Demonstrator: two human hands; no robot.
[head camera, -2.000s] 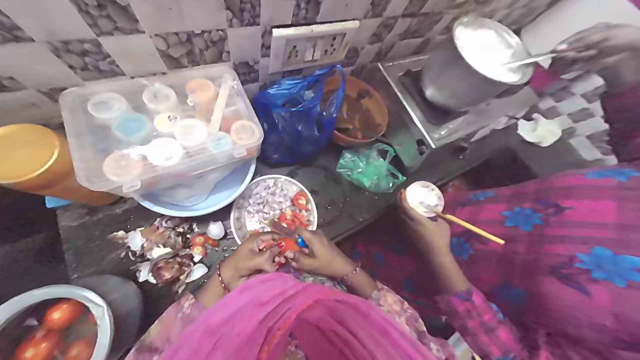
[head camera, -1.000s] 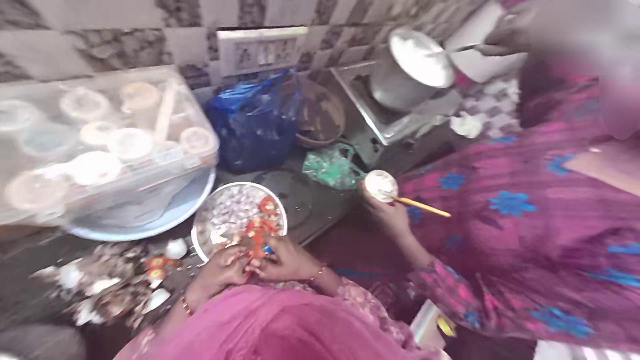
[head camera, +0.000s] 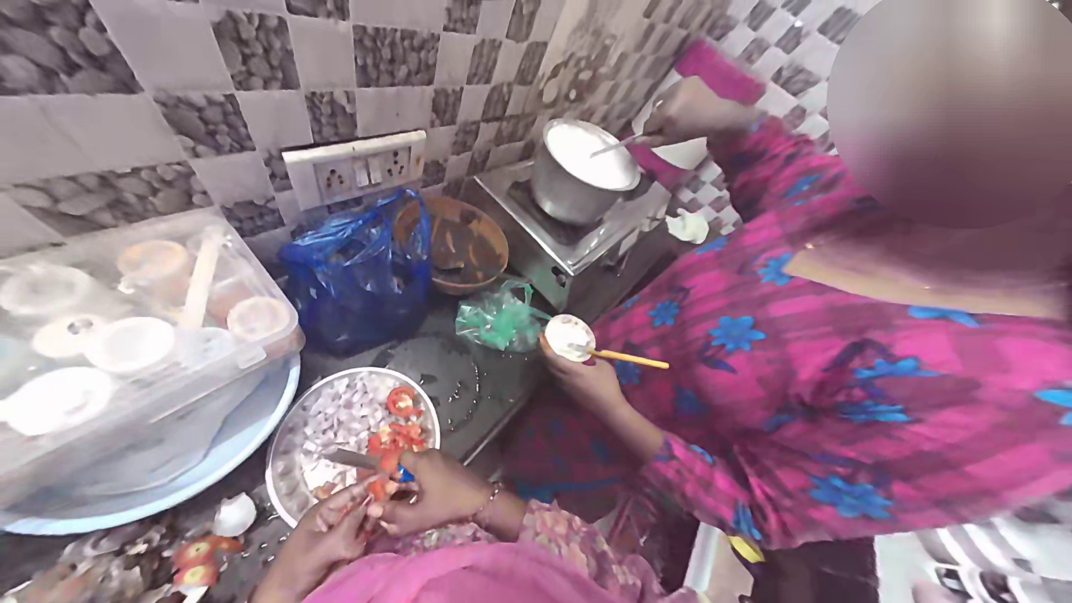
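Observation:
Over the near side of a round metal plate (head camera: 436, 416), my right hand (head camera: 440, 494) grips a knife (head camera: 353, 458) with a blue part at its handle, blade pointing left across the plate. Close beside it, my left hand (head camera: 331, 528) holds a piece of tomato (head camera: 378, 490), partly hidden by the fingers. Chopped onion (head camera: 347, 410) covers much of the plate, and cut tomato pieces (head camera: 402, 435) lie on its right side.
A co-worker at the right holds a small white-topped container (head camera: 569, 337) and stirs a metal pot (head camera: 578, 176) on the stove (head camera: 569, 251). Around the plate are a jar box (head camera: 251, 335), blue bag (head camera: 360, 285), clay bowl (head camera: 494, 243), green bag (head camera: 500, 318) and peelings (head camera: 109, 561).
The knife blade, hard to make out before, now shows over the plate. The co-worker's hands stay at the container and the pot. The view has shifted.

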